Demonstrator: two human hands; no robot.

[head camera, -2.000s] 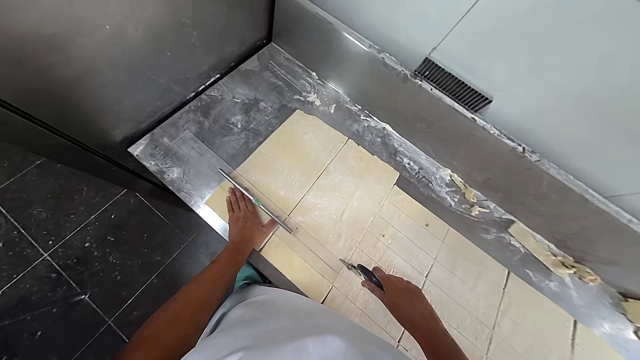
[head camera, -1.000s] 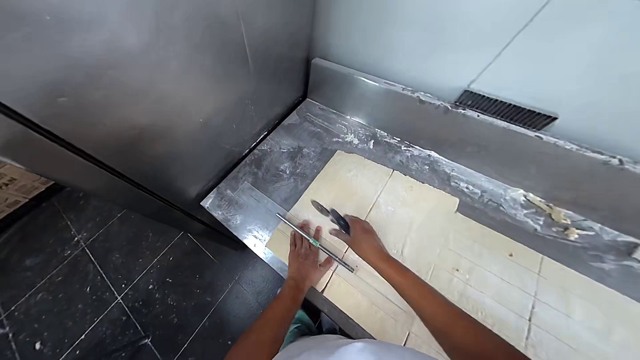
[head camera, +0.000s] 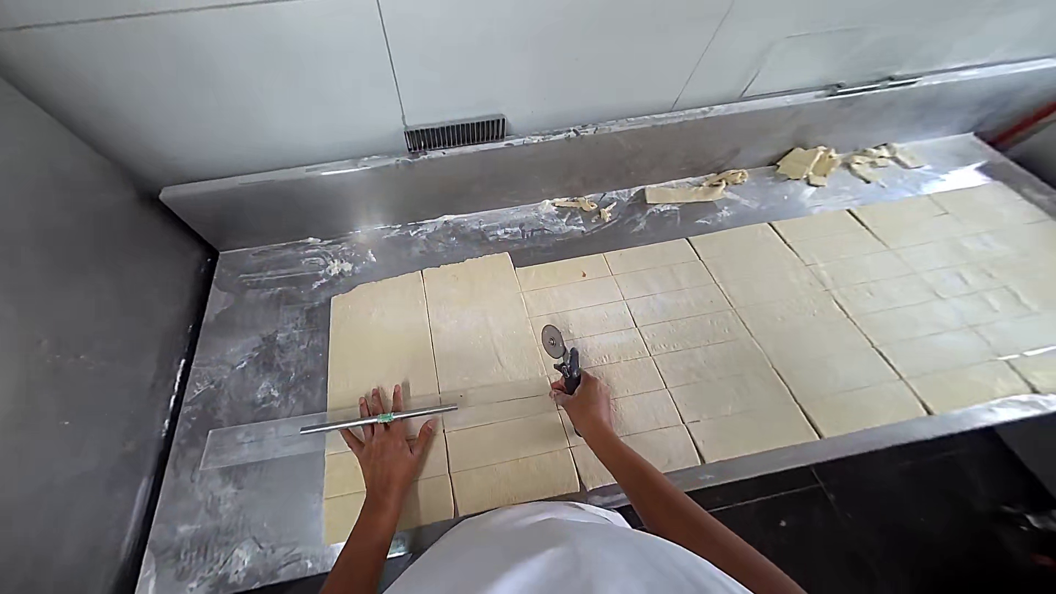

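Flat sheets of dough (head camera: 478,322) lie in a long row on the metal worktop. Across the two leftmost sheets is a clear plastic ruler (head camera: 256,437) with a metal rod (head camera: 429,410) as its handle. My left hand (head camera: 388,450) rests on the ruler with spread fingers, some of them beyond the rod. My right hand (head camera: 587,404) holds a rotary cutter with a round metal wheel (head camera: 553,341) and dark handle, near the ruler's right end. Strips are marked in the dough below the ruler, and the sheets to the right bear a grid of cut lines.
Dough scraps (head camera: 808,163) and a longer strip (head camera: 685,194) lie along the back of the floury steel worktop (head camera: 247,355). A metal backsplash (head camera: 462,190) runs behind, below a wall vent (head camera: 455,134). A steel panel (head camera: 82,346) stands at the left.
The ruler now lies farther up the left sheets, away from my body. My right hand, over the left sheets a second ago, is now at the ruler's right end. The view has swung right.
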